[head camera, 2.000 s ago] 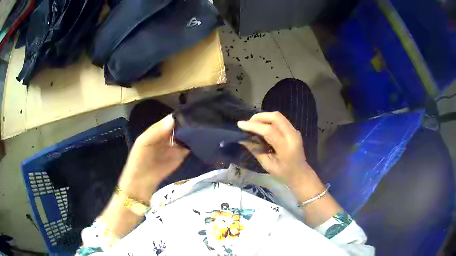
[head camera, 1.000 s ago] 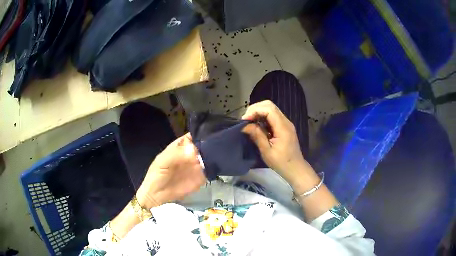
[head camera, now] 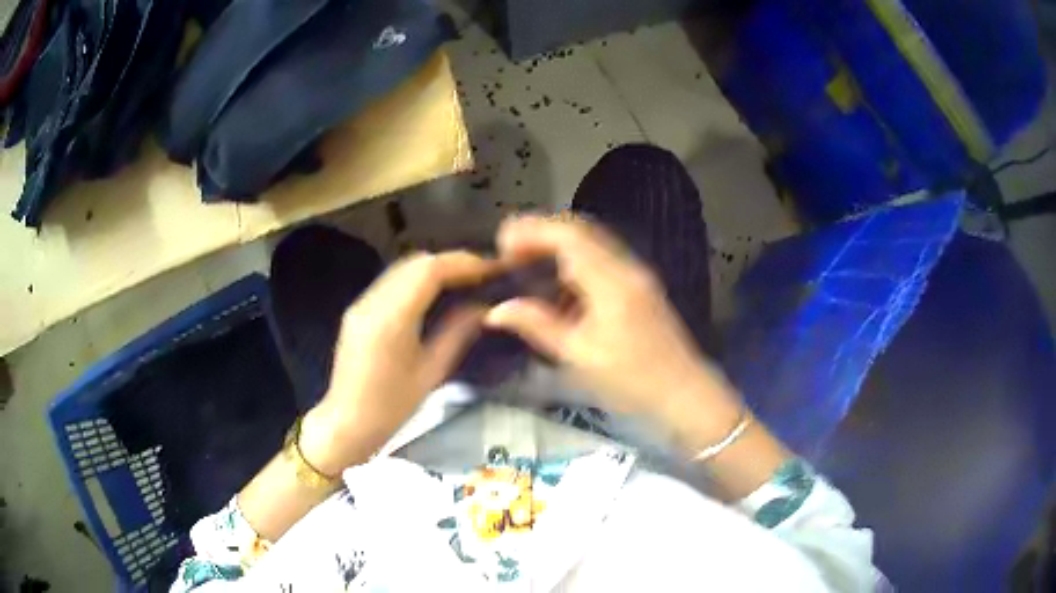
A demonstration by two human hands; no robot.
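A dark sewn piece (head camera: pixel 510 284) is bunched between my two hands over my lap, mostly hidden by the fingers and blurred. My left hand (head camera: pixel 400 330) has its fingers curled around the piece's left side. My right hand (head camera: pixel 591 307) pinches the piece from the right with thumb and fingers; it is blurred by motion. The fingertips of both hands are close together. No tool can be made out in either hand.
Black sewn pieces (head camera: pixel 290 87), one with a pale logo, lie on a cardboard sheet (head camera: pixel 405 139) at upper left. A blue crate (head camera: pixel 162 342) with black contents stands at lower left. Blue bins (head camera: pixel 799 104) and a blue plastic sheet (head camera: pixel 857 301) are at right. Dark scraps dot the tiled floor.
The piece was spread flat between my hands and is now bunched small and mostly covered. My left hand has moved up and curled around it, closer to my right hand.
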